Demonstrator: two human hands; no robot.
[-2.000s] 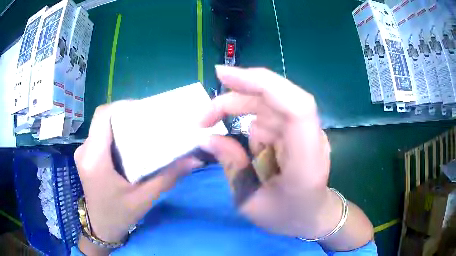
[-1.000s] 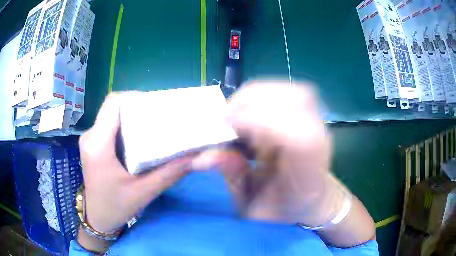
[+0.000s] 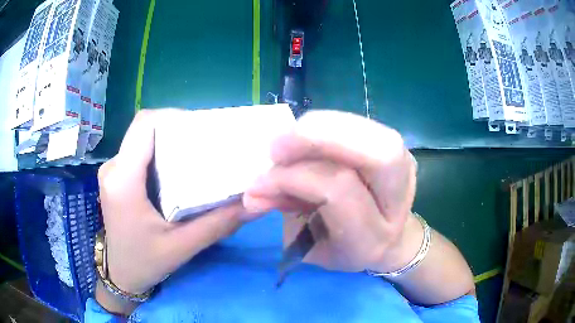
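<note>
A carton [image 3: 217, 158] with a blank white face towards me is held above my lap. My left hand [image 3: 142, 208] is shut around its left side and underside. My right hand [image 3: 350, 189] is at the carton's right edge, fingers bent, with fingertips against the white face. A small dark pointed tool [image 3: 301, 247] sticks down out of my right palm. Whether the right fingertips also pinch a small piece cannot be told.
Printed cartons stand at the left [image 3: 63, 76] and in a leaning row at the right [image 3: 504, 69]. A black device with a red switch [image 3: 296, 47] is mid-bench. A blue basket [image 3: 85, 233] holds clear pieces at lower left. A wooden slatted frame [image 3: 526, 195] and brown box [image 3: 545, 252] are at lower right.
The carton has turned slightly more level than two seconds ago. My right hand, blurred before, is now clearer with its fingers on the carton's face, and the tool tip shows below it.
</note>
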